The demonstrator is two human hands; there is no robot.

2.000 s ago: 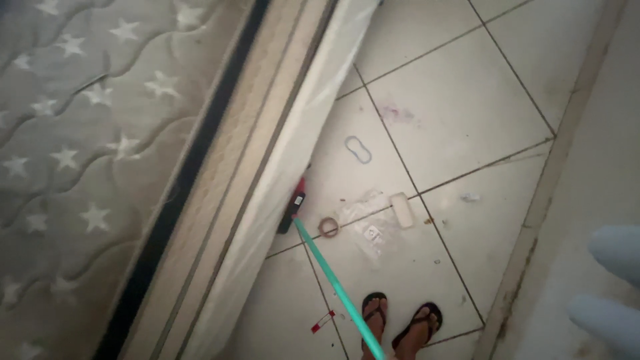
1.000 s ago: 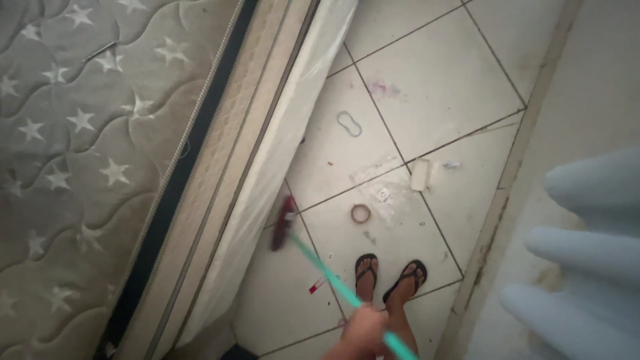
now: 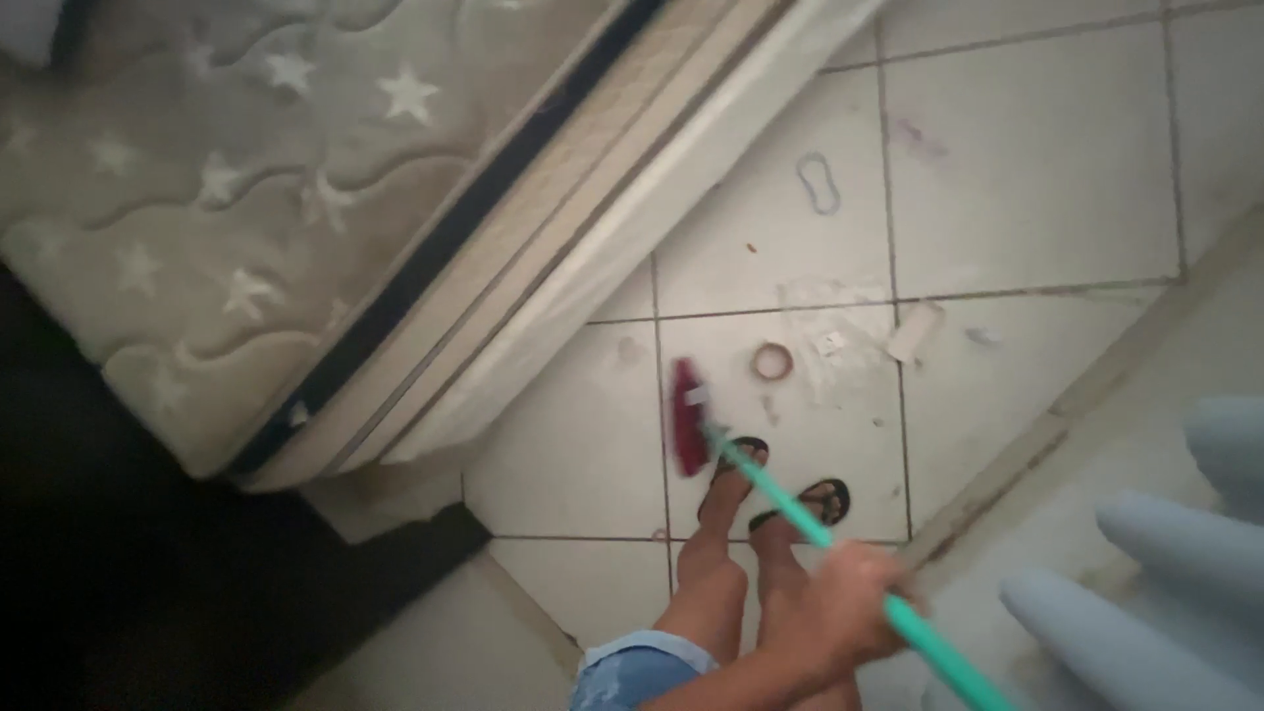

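Note:
My left hand (image 3: 864, 604) is closed around the green handle (image 3: 946, 660) of a broom, with the forearm crossing above my legs from the bottom edge. The handle slants from the lower right up to a dark red broom head (image 3: 688, 420), which is on the tiled floor just left of my sandalled feet. Right of the broom head lies a roll of brown tape (image 3: 771, 361). Clear plastic film (image 3: 839, 360) is spread beside the roll, with a pale oblong piece (image 3: 915, 332) at its right. My right hand is outside the view.
A mattress with a star pattern (image 3: 227, 188) on a pale bed base (image 3: 592, 267) fills the upper left. A looped thin band (image 3: 819, 184) and small debris lie on the tiles. On the right are a wall base (image 3: 1027, 454) and pale blue rounded folds (image 3: 1175, 583). The lower left is dark.
The broom head has moved from against the bed's side to beside my feet. My left hand, unseen two seconds ago, is in view on the handle. The view has shifted and turned.

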